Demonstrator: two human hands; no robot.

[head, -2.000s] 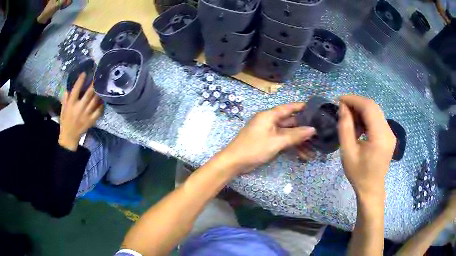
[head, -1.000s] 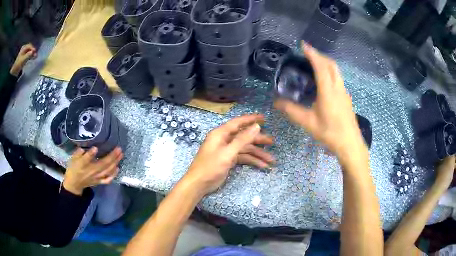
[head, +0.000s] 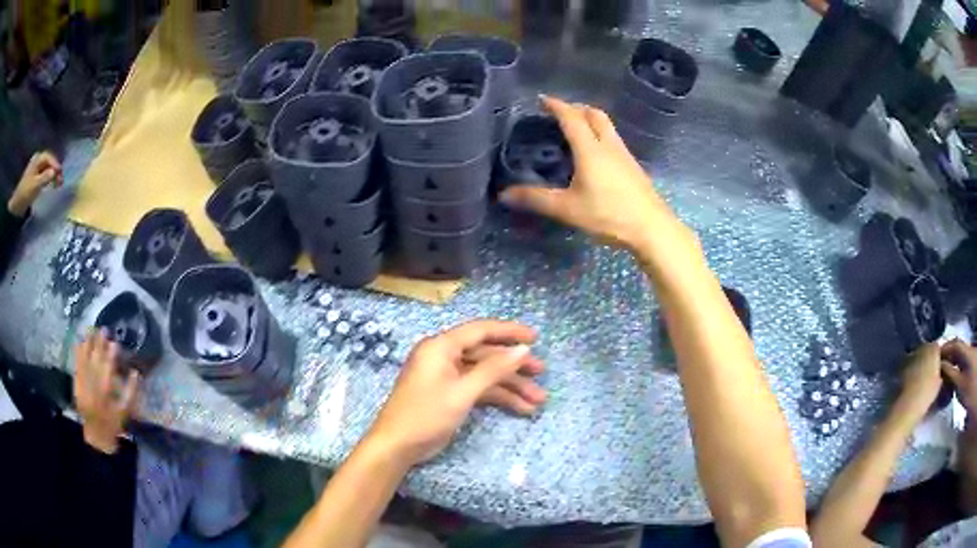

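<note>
My right hand (head: 600,182) is around a dark housing (head: 536,155), thumb and fingers on its sides, right of the tall housing stacks (head: 434,128). Whether another housing is beneath it cannot be told. My left hand (head: 455,391) is over the bubble wrap (head: 579,428), fingers apart, with no housing in it. A pile of small black-and-white fittings (head: 354,326) lies left of my left hand. Another housing (head: 734,310) is partly hidden behind my right forearm.
A cardboard sheet (head: 129,177) lies under the stacks. A housing with a bright inside (head: 220,316) tops a stack at left, by a neighbour's hand (head: 102,391). At right, another person's hands (head: 927,375) are at dark housings (head: 895,310), near more fittings (head: 833,391).
The housing that both hands held earlier has moved left and away in my right hand, beside the stacks. My left hand has let go of it. The view has shifted.
</note>
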